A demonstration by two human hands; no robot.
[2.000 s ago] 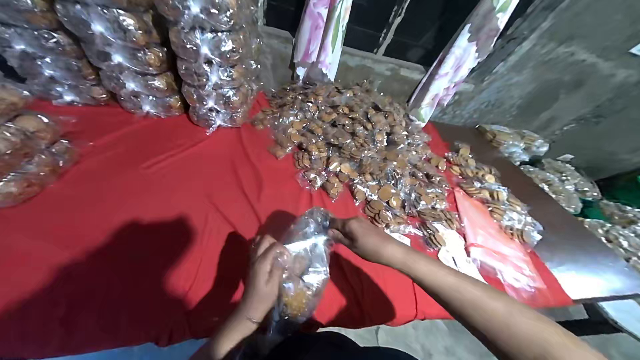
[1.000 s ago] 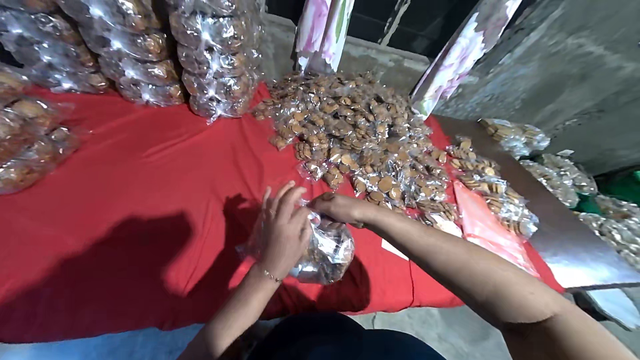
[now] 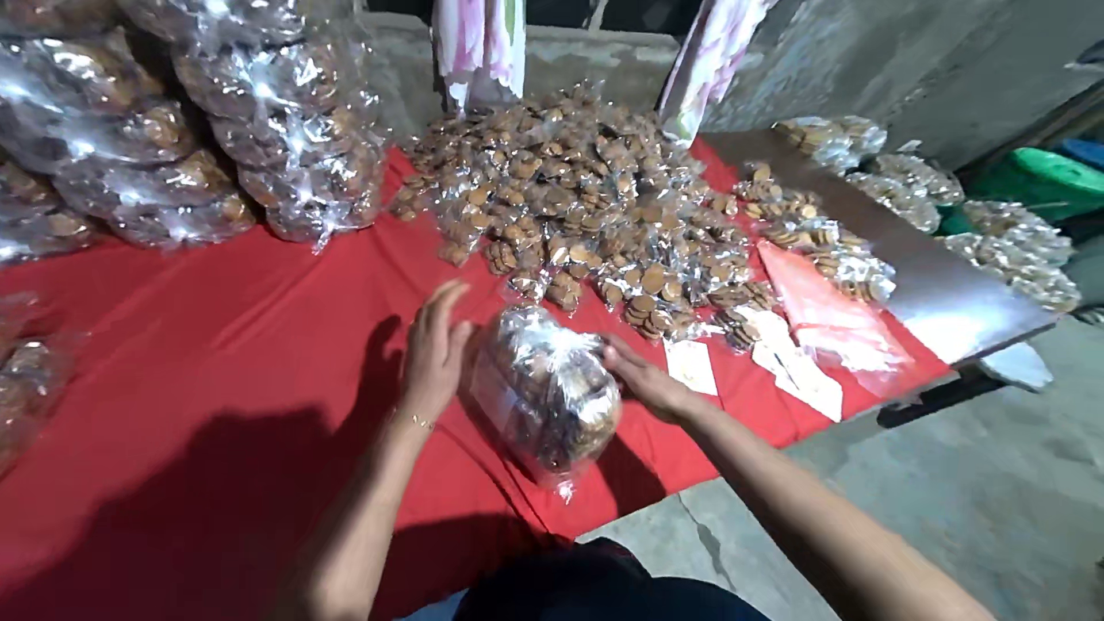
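A clear plastic bag of round brown biscuits (image 3: 548,388) lies on the red tablecloth (image 3: 259,345) near the front edge, its top gathered and knotted. My left hand (image 3: 438,354) is just left of the bag, fingers apart, holding nothing. At the bag's right side is my right hand (image 3: 642,379), its fingertips touching or very near the plastic; whether they grip it is not plain. Behind the bag spreads a large heap of small clear packets of biscuits (image 3: 595,198).
Tall stacks of filled bags (image 3: 276,129) stand at the back left. White paper slips (image 3: 690,366) and a pink plastic bag (image 3: 828,319) lie on the right. Beyond them, more filled bags (image 3: 906,185) rest on a dark tabletop (image 3: 940,285). Floral curtains (image 3: 479,47) hang behind.
The bag, earlier held up between both hands, now lies on the cloth with its top gathered. My left hand has come away from it to the left.
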